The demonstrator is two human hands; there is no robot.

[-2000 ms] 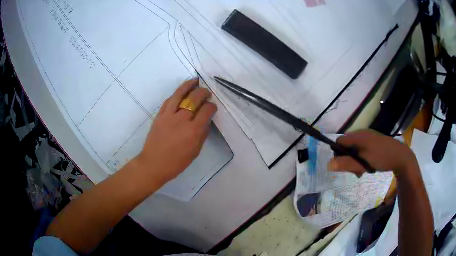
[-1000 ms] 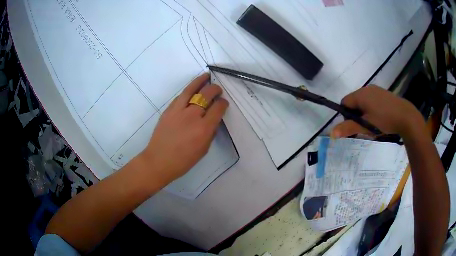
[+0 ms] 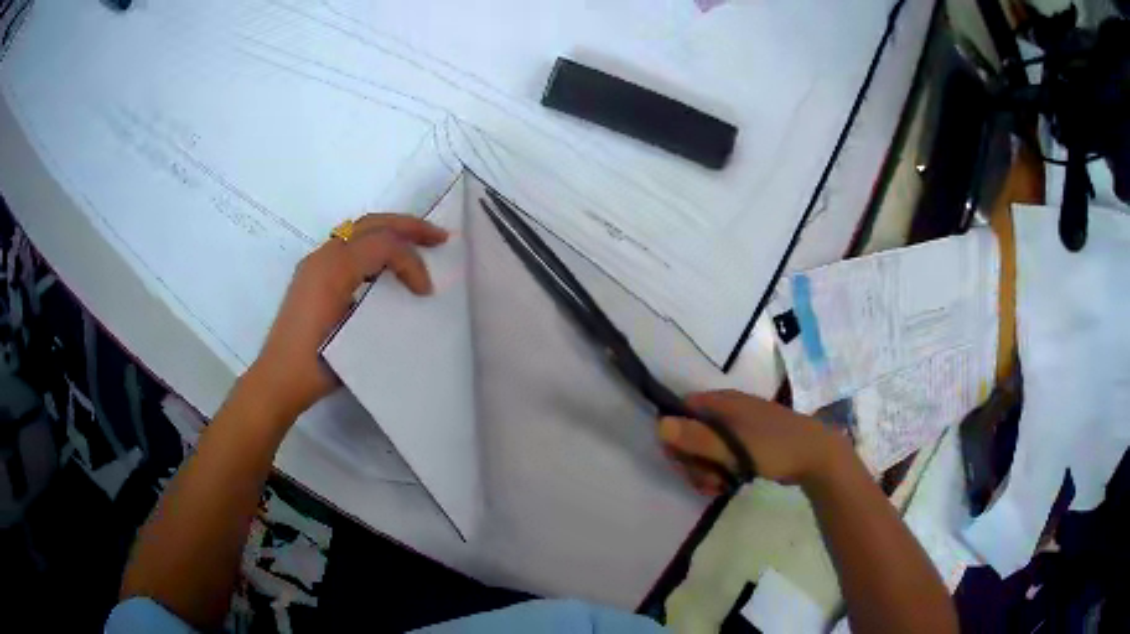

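The paper pattern (image 3: 372,93) with thin black lines covers much of the table. My left hand (image 3: 359,279), with a yellow ring, holds a cut corner of the sheet folded back, its plain white underside (image 3: 409,359) facing up. My fingers are bent over the flap. My right hand (image 3: 744,440) grips the tailor's shears (image 3: 589,322) by the black handles. The blades point up and left, nearly closed, with the tips just right of the top end of the fold, at the cut.
A dark pattern weight (image 3: 639,112) lies on the paper beyond the shears. A printed work order sheet (image 3: 892,328) with a blue patch lies beside the table's right edge. White sheets (image 3: 1078,359) lie further right. Scraps (image 3: 279,557) cover the floor at lower left.
The cut corner, flat before, is now folded back by my left hand, which has moved left. The shears have swung steeper, and my right hand has moved down and left.
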